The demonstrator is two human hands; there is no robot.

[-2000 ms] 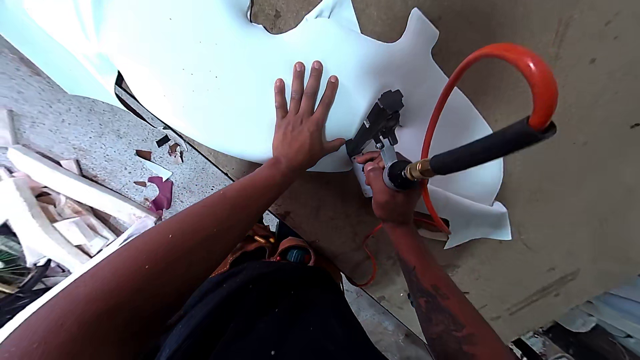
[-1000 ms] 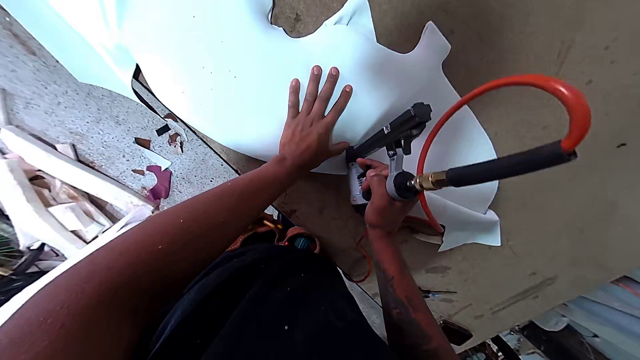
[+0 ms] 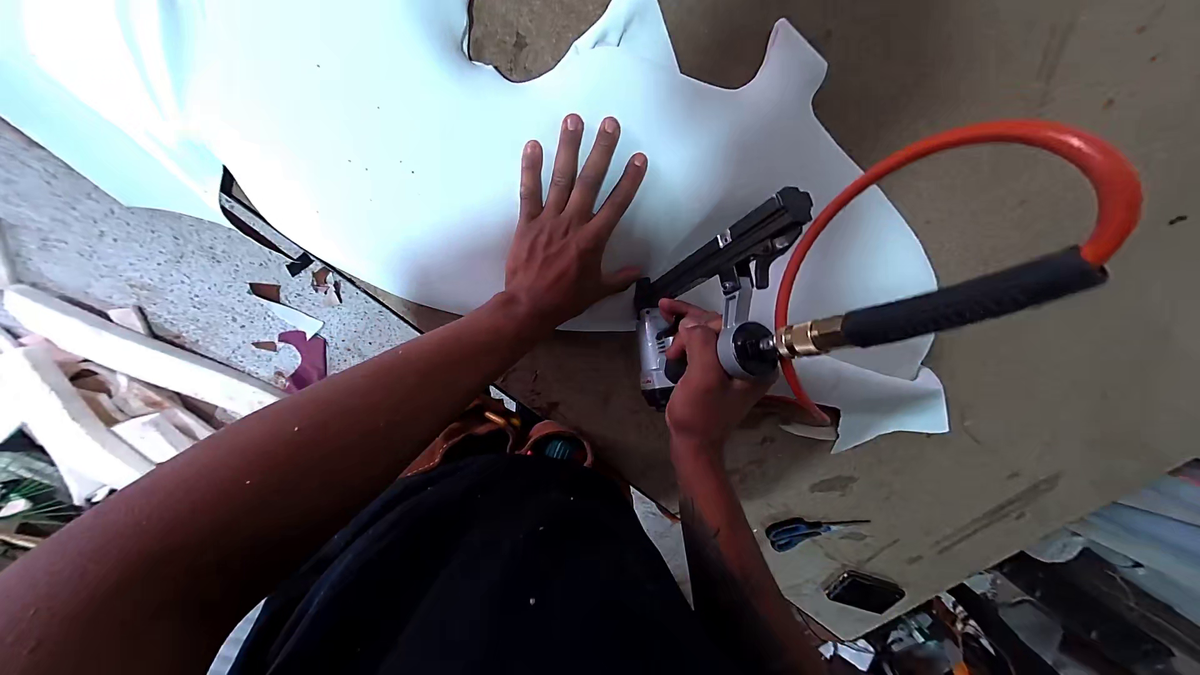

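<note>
A large white sheet, which looks like vinyl or leather (image 3: 422,187), lies over the table with a curved near edge and cut-out notches at its far side. My left hand (image 3: 562,244) rests flat on it, fingers spread, thumb beside the nose of the tool. My right hand (image 3: 708,375) is closed around the handle of a pneumatic stapler (image 3: 727,248). The stapler's nose is at the sheet's near edge. An orange air hose (image 3: 994,131) with a black sleeve and a brass coupling joins the handle's end and loops to the right.
On the brown tabletop (image 3: 1050,403) lie blue-handled scissors (image 3: 797,532) and a black phone-like object (image 3: 864,592). White padded strips (image 3: 141,347) and scraps are heaped on the speckled floor at left. A leather tool pouch (image 3: 469,431) is at my waist.
The scissors and the dark phone-like object show more fully at the lower right as the view shifts. Both hands keep about the same place on the sheet and the stapler.
</note>
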